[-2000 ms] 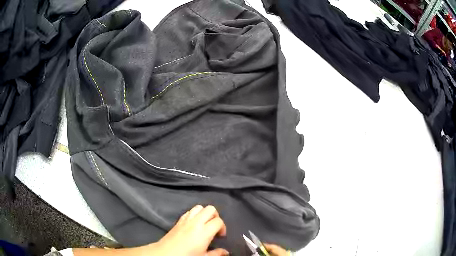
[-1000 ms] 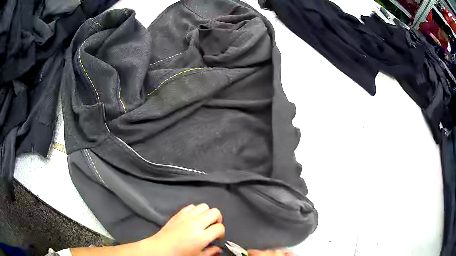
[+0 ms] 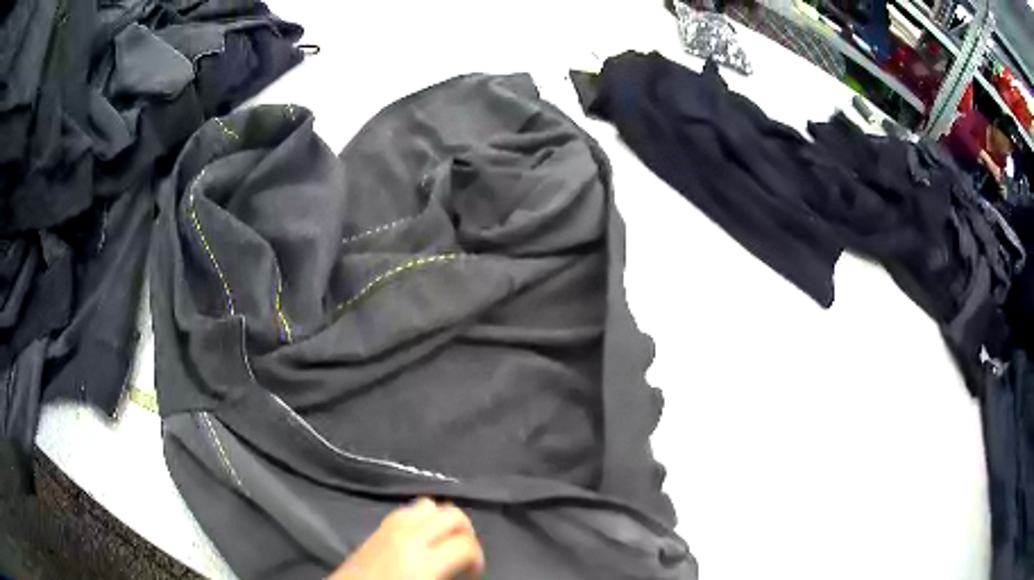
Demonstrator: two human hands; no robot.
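Observation:
A dark grey jacket (image 3: 454, 374) lies spread on the white table, with yellow dashed stitching on its upper part. A thin whitish line, like a zipper edge, curves across its lower left. Its right edge is wavy, and its lower part is cut off by the picture's bottom edge. My left hand (image 3: 417, 546) is at the bottom edge, on the lower part of the jacket, fingers bent and slightly blurred. Whether it pinches the cloth cannot be told. My right hand and the snips are out of the picture.
Dark garments are heaped on the left (image 3: 79, 170). Black garments (image 3: 726, 170) lie along the far and right side of the white table (image 3: 794, 431). A small clear crumpled item (image 3: 712, 40) lies at the far edge. Metal shelves (image 3: 962, 74) with red things stand at top right.
The view has tilted up, so the jacket and my left hand sit lower in the picture. My right hand and the snips, seen earlier at the bottom edge, have left the picture.

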